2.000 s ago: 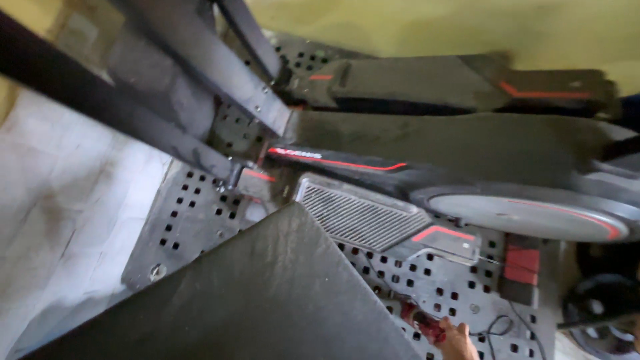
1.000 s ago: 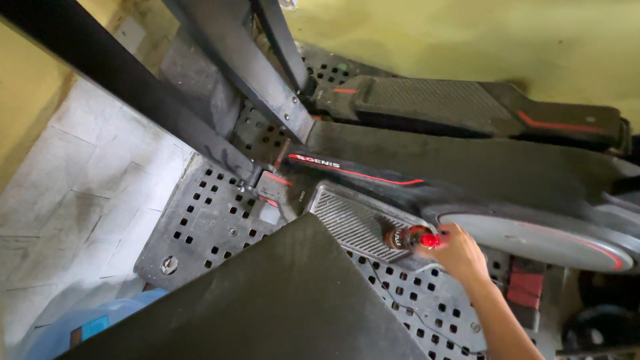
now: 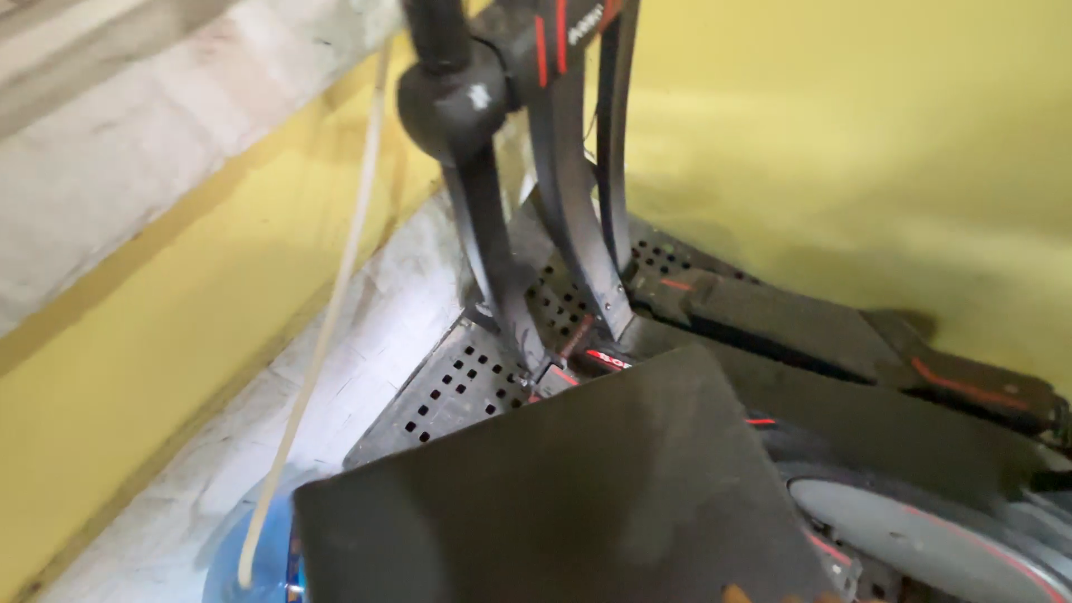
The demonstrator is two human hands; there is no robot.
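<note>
An elliptical trainer stands against the wall, with its far pedal (image 3: 796,322), dark upright arms (image 3: 569,193) and a grey wheel cover (image 3: 913,536) in view. Under it lies a perforated dark platform (image 3: 444,394). A flat dark panel (image 3: 544,502) fills the lower middle and hides the near pedal. At the bottom edge, a small skin-toned sliver, possibly fingertips of my right hand (image 3: 737,595), shows at the panel; whether it holds anything is hidden. My left hand is out of view.
A blue translucent plastic container (image 3: 230,536) sits at lower left, partly behind the panel. A pale cord or tube (image 3: 335,310) hangs down to it. A pale stone-like ledge (image 3: 167,126) crosses the upper left, and yellow walls (image 3: 837,126) stand behind.
My right hand, which held a small red-capped bottle over the near pedal a second ago, has left that spot. The view has swung to show more of the left wall and the upright arms.
</note>
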